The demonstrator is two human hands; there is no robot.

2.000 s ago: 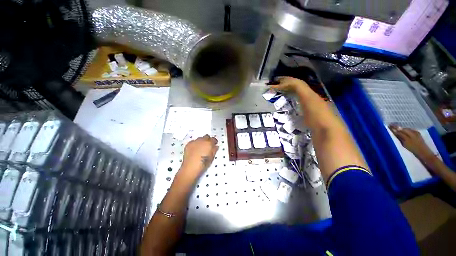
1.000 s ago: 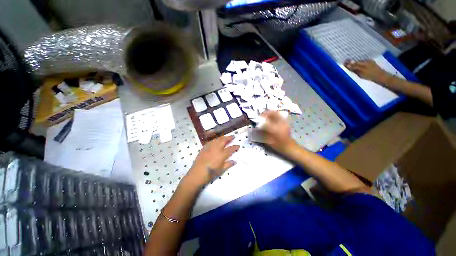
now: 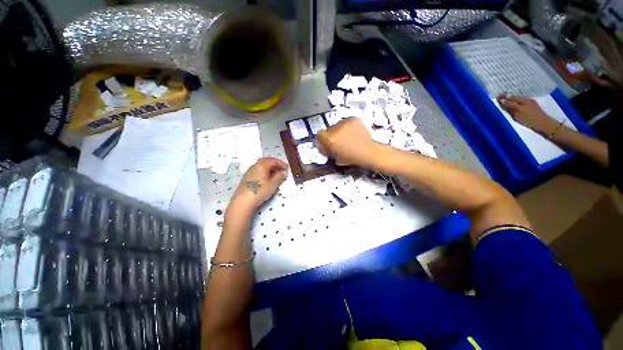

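Note:
The dark brown marking fixture (image 3: 290, 156) lies on the perforated table. White parts (image 3: 299, 128) sit in its visible pockets on the left side; the rest is hidden by my right hand. My right hand (image 3: 347, 141) is over the fixture, fingers bent down at the pockets; I cannot tell if it grips a part. My left hand (image 3: 261, 179) is just left of the fixture, fingers curled; whether it holds anything is unclear. A heap of white parts (image 3: 382, 102) lies right of and behind the fixture. Several bright parts lie in front of it, blurred by glare.
A sheet with white pieces (image 3: 229, 145), papers (image 3: 140, 160) and stacked blister trays (image 3: 82, 253) are at left. The duct mouth (image 3: 251, 61) and yellow-brown box (image 3: 130, 109) stand behind. Blue crates (image 3: 471, 116), another person's hand (image 3: 526, 113) and a carton (image 3: 557, 205) are at right.
The view has shifted. My right hand has moved from the loose parts in front of the heap onto the fixture. My left hand has moved from the fixture's front edge to its left side.

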